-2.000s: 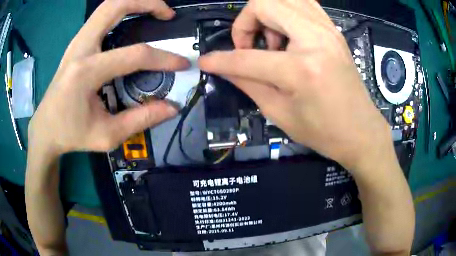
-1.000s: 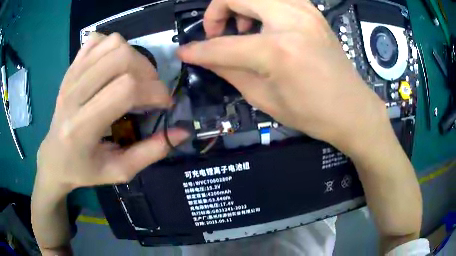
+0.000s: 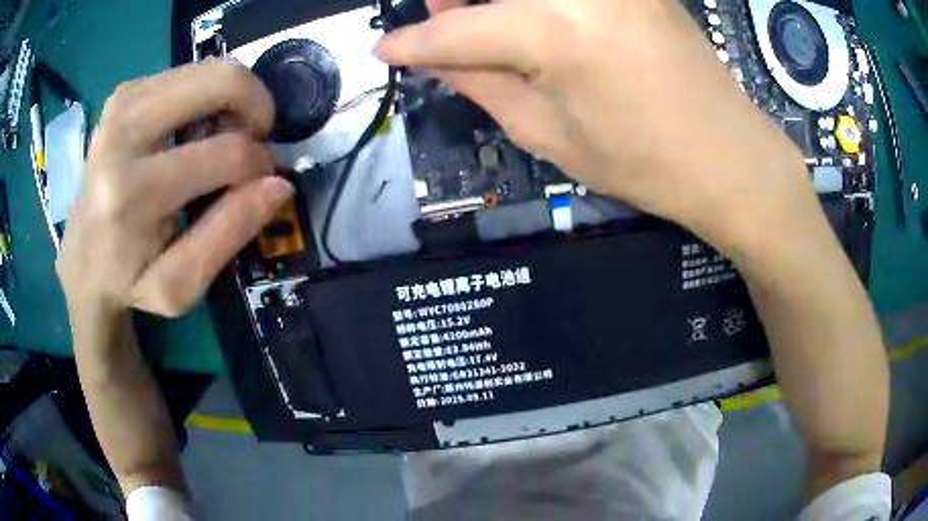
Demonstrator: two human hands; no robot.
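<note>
My bare left hand (image 3: 178, 183) is over the laptop's left edge. Its curled fingertips are beside the left cooling fan (image 3: 296, 90), close to a thin lead's pale end; whether they grip it is unclear. My bare right hand (image 3: 621, 107) reaches over the centre from the right. One fingertip is against the black cable (image 3: 337, 191) near the fan's upper right corner; its other fingers are cut off by the top edge, so its grip is hidden. The cable curves down over the grey area (image 3: 382, 198) to the battery pack (image 3: 478, 336).
The orange-patterned flex (image 3: 283, 236) is below my left fingers. The mainboard (image 3: 458, 148) shows under my right hand, with a white-and-blue ribbon cable (image 3: 562, 211). The right cooling fan (image 3: 799, 43) and yellow disc (image 3: 847, 133) are at right. Tools lie at both sides.
The laptop appears higher in view. My left hand has moved from the cable by the grey area to the fan's lower left, uncovering the rotor. The black film over the centre no longer shows.
</note>
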